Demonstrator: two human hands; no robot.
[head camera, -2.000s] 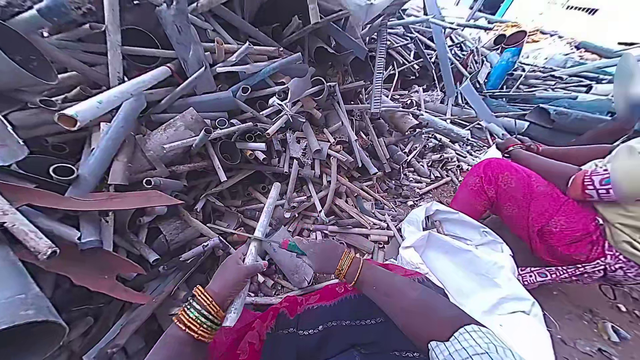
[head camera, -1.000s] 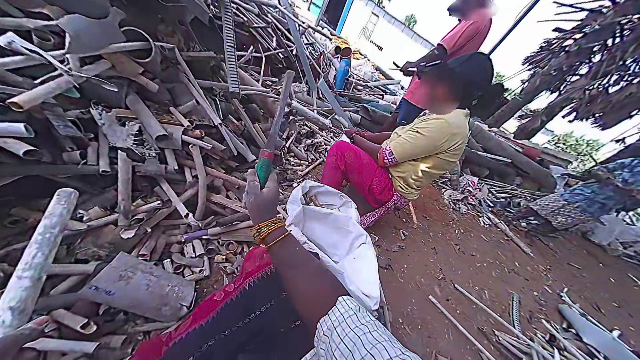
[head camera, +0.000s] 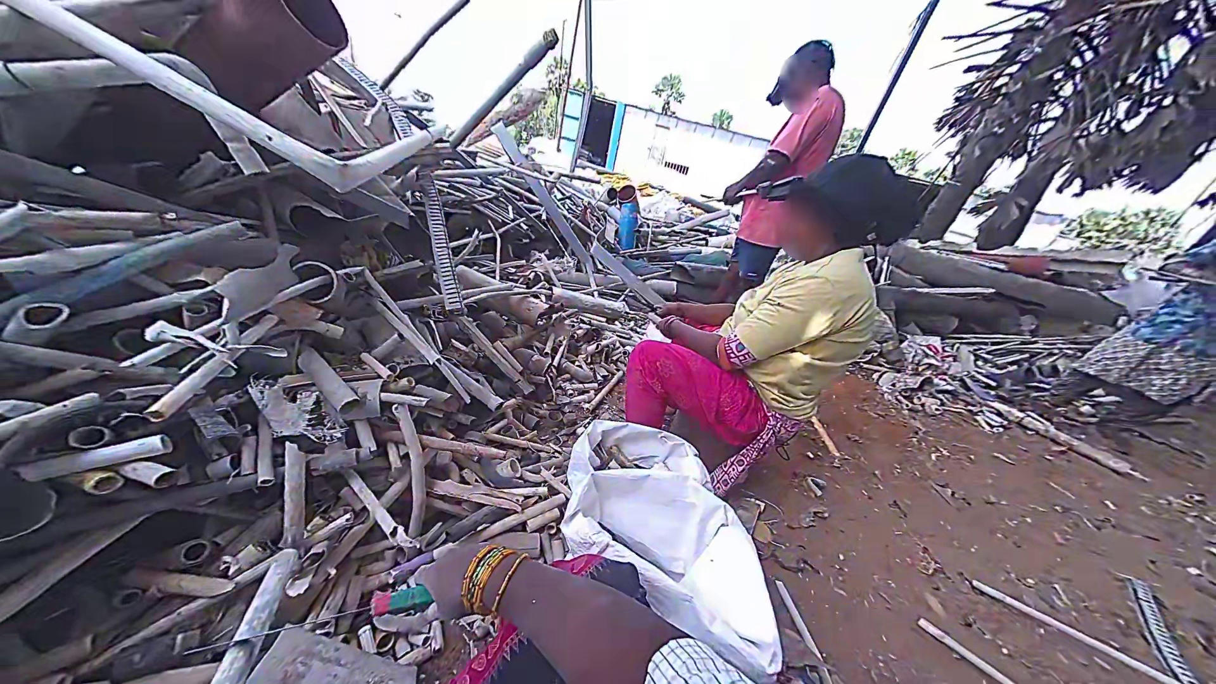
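At the bottom, left of the middle, my right hand (head camera: 448, 575) grips the green and red handle (head camera: 403, 600) of a long, thin-bladed tool; whether saw or knife I cannot tell. Its blade (head camera: 285, 628) points left, crossing a pale length of pipe (head camera: 256, 617); contact is unclear. My left hand is out of view. A flat grey plastic piece (head camera: 328, 660) lies below the blade. Right of my forearm, a white sack (head camera: 698, 551) stands with its mouth open and some pieces inside.
A large heap of scrap pipes (head camera: 323, 380) fills the left. One seated person (head camera: 803, 304) in a yellow top is beyond the sack; another person (head camera: 807, 133) stands behind. Loose strips (head camera: 1069, 627) lie on brown soil at right.
My right hand has lowered the tool from its raised, upright position, and its blade now points left. My left hand, seen earlier on a pipe, is out of view. The view has swung right.
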